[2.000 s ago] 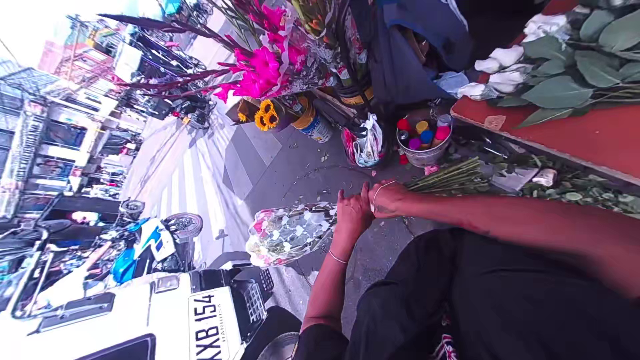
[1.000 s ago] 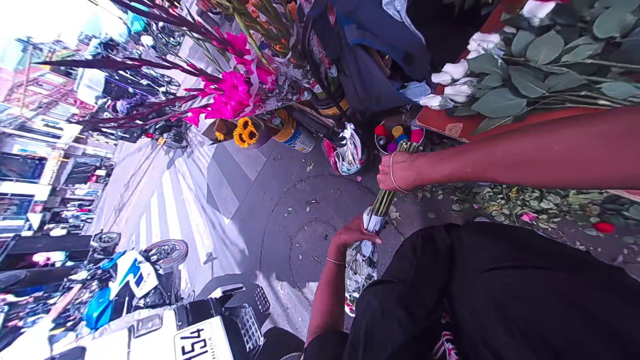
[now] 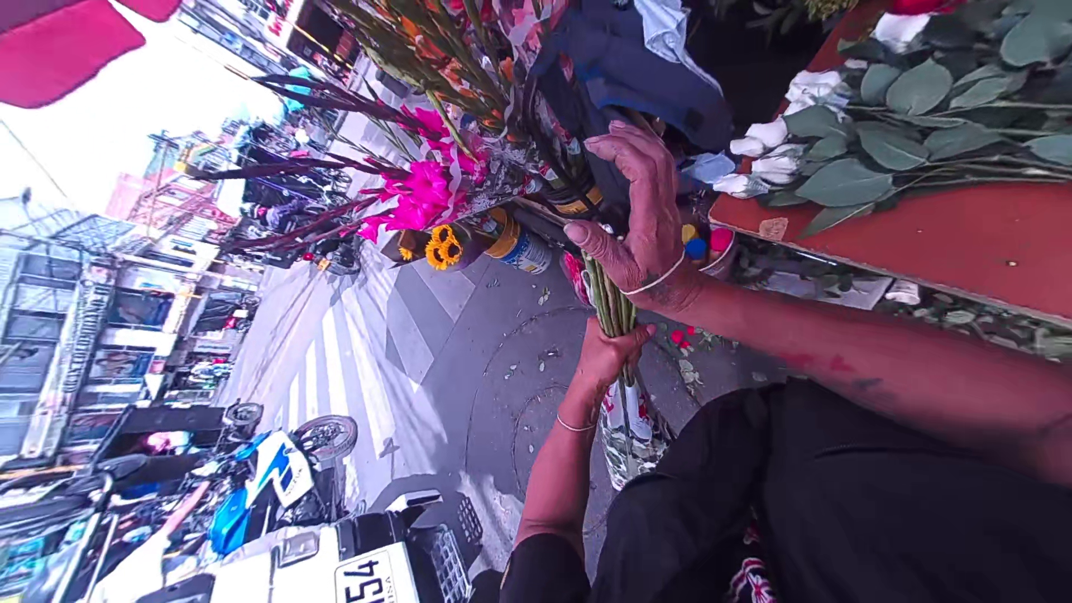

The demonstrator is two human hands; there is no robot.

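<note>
My left hand [image 3: 610, 356] grips a bundle of green flower stems [image 3: 610, 293] around its middle. Below that hand hangs the wrapped end of the bouquet [image 3: 632, 435], in clear printed wrap with white and red showing, close to my black-clad knee. My right hand [image 3: 641, 209] is at the top of the stems, fingers spread and raised, the palm side near the cut ends; whether it touches them I cannot tell. A band circles each wrist.
Pink gladioli [image 3: 423, 197] and sunflowers [image 3: 444, 247] stand beside a labelled bucket [image 3: 521, 243]. White roses [image 3: 766, 151] lie on a red table [image 3: 921, 234] at the right. A bucket with colourful items [image 3: 718, 251] is under its edge. A white vehicle [image 3: 335, 561] and a motorcycle [image 3: 280, 469] are at lower left.
Two seconds ago both hands were together on the bouquet, its wrapped part pointing left; now it hangs downward. My right hand, closed around the stems one second ago, has opened. The view has shifted.
</note>
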